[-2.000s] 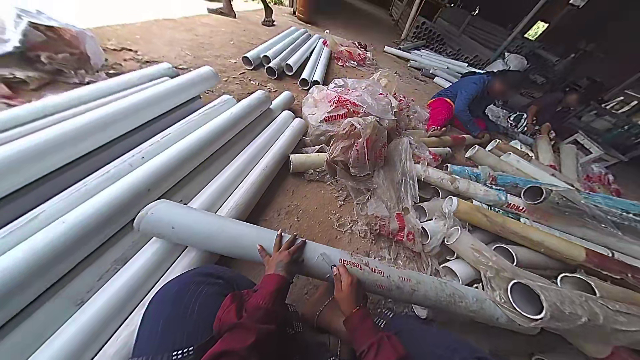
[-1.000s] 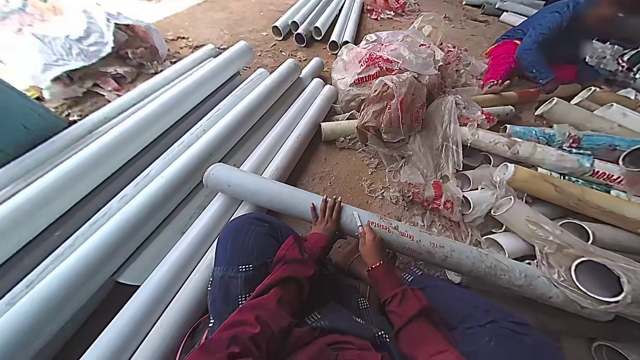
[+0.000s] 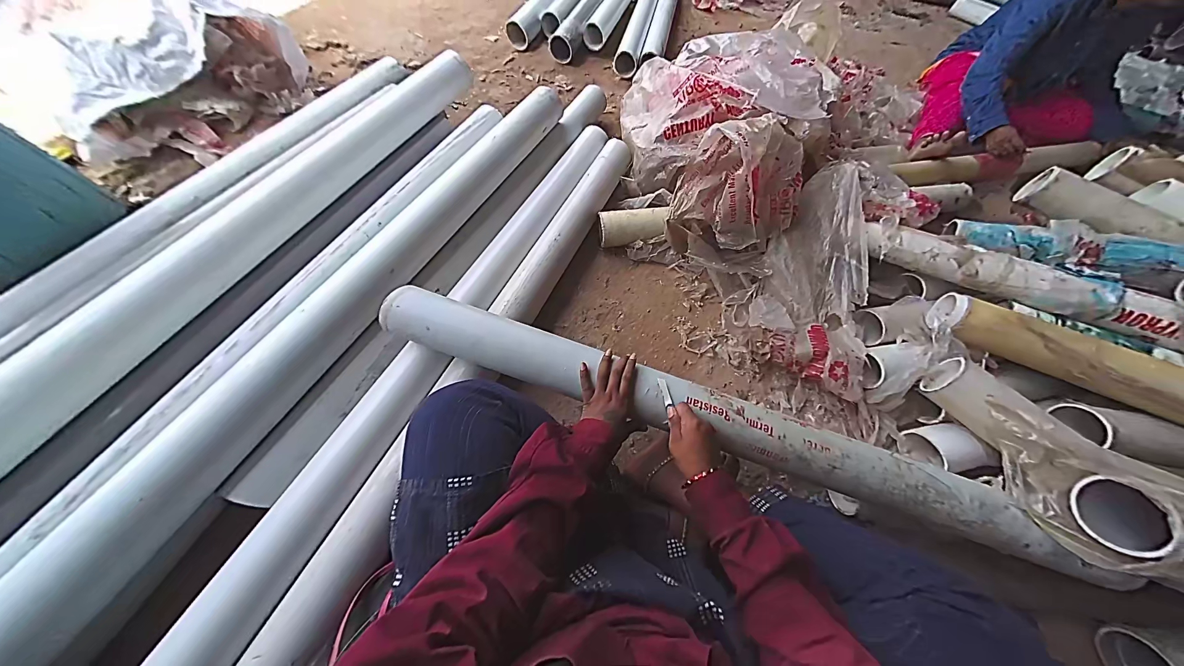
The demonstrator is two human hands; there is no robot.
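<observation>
A long pale grey plastic pipe (image 3: pixel 518 347) with red printing lies across my lap, slanting from upper left to lower right. My left hand (image 3: pixel 610 390) rests on it with fingers spread over its upper side. Just to the right, my right hand (image 3: pixel 692 438) grips a small blade (image 3: pixel 665 393), whose flat tip touches the pipe beside the red print. The grip end of the blade is hidden in my fingers. The pipe's left end lies over two of the pipes on the left; its lower right end reaches near a plastic-wrapped pipe (image 3: pixel 1027 430).
Several pale pipes (image 3: pixel 370 305) lie side by side on the left. Crumpled plastic film (image 3: pixel 731 139) lies ahead on the dirt floor (image 3: pixel 592 287). Dirty pipes (image 3: pixel 1073 347) are heaped at right. Another person's hand (image 3: pixel 1005 141) is at upper right. More pipes (image 3: pixel 592 23) lie at the top.
The view has swung toward the right-hand side of the scene and down since the oldest frame. Both hands stay on the same pipe, the blade close to the red print.
</observation>
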